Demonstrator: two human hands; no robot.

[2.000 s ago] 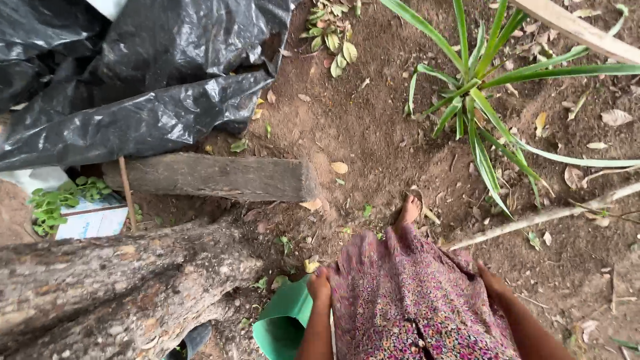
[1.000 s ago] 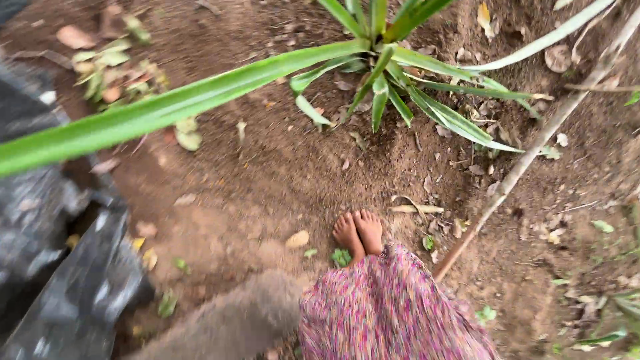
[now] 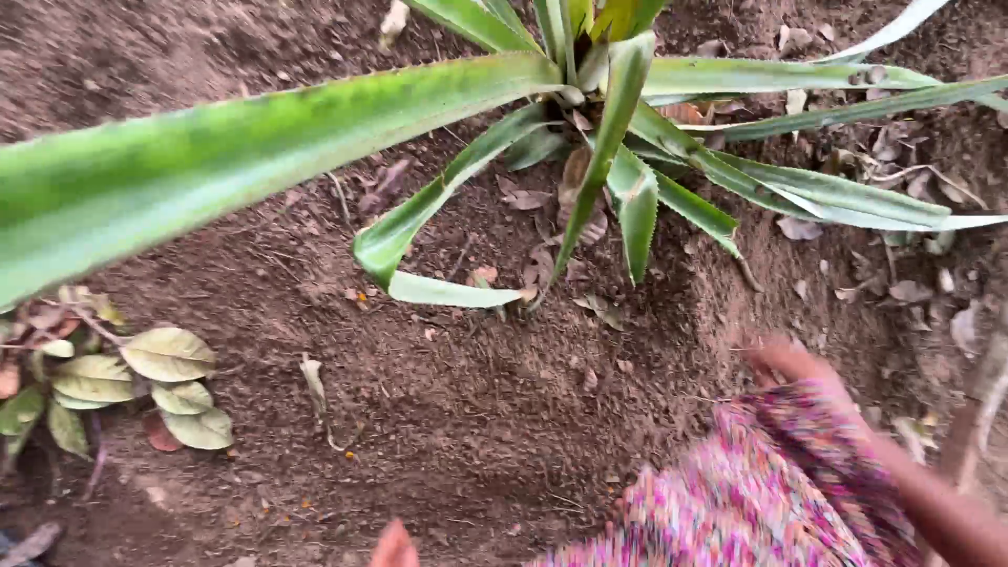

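Observation:
My right hand (image 3: 795, 366), blurred, reaches out past the patterned pink skirt (image 3: 709, 488) at the lower right, over bare soil; whether its fingers hold anything is unclear. Of my left hand (image 3: 394, 547) only what looks like a fingertip shows at the bottom edge, and the rest lies outside the frame. Ahead stands a spiny-leaved green plant (image 3: 591, 87), its long toothed leaves spreading to both sides. One leaf (image 3: 276, 142) runs wide to the left edge, another (image 3: 409, 228) bends down and folds back over the soil. Neither hand touches the plant.
A cut sprig with pale green leaves (image 3: 169, 354) lies on the soil at the left. Dry leaves (image 3: 909, 291) litter the ground at the right. A wooden pole (image 3: 972, 417) crosses the lower right edge. A curled dry leaf (image 3: 313, 382) lies left of centre.
The view has moved in close to the spiny-leaved plant. My hands, beside the skirt two seconds ago and out of view one second ago, show again at the bottom and lower right.

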